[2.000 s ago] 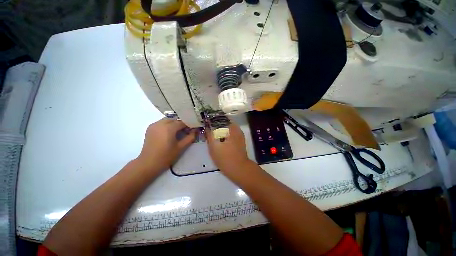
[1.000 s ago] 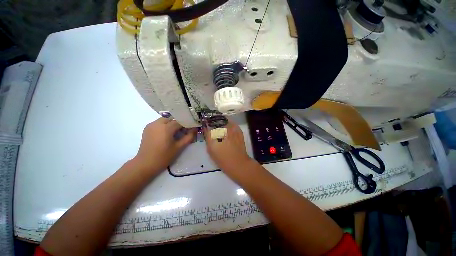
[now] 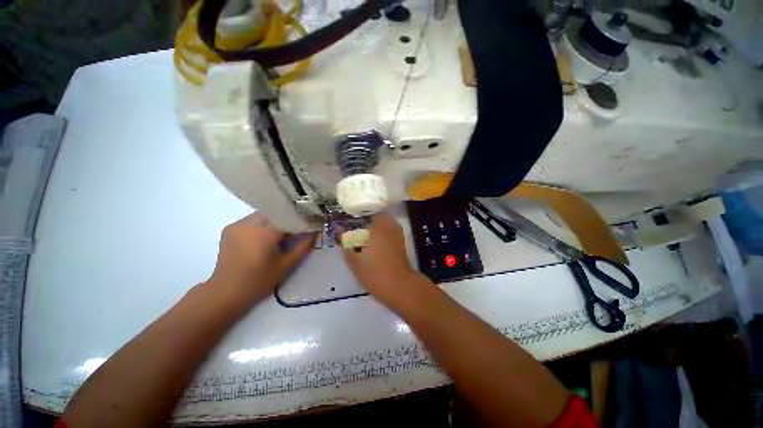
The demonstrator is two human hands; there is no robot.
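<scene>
The needle and presser foot area sits under the left end of the cream sewing machine head. My left hand is just left of it, thumb and fingertips close together at the metal parts. My right hand is on its right side, its fingertips partly hidden behind the small cream block and the tension knob. Whether either hand pinches a small part or thread is too small to tell.
A smartphone with a lit keypad and red dot lies right of my right hand. Black snips and fabric shears lie beyond it. A black band wraps the arm; a tan strip hangs below.
The view has shifted, so the machine head appears further left and the phone slightly lower. Both hands stay at the needle area, with only slight finger movement.
</scene>
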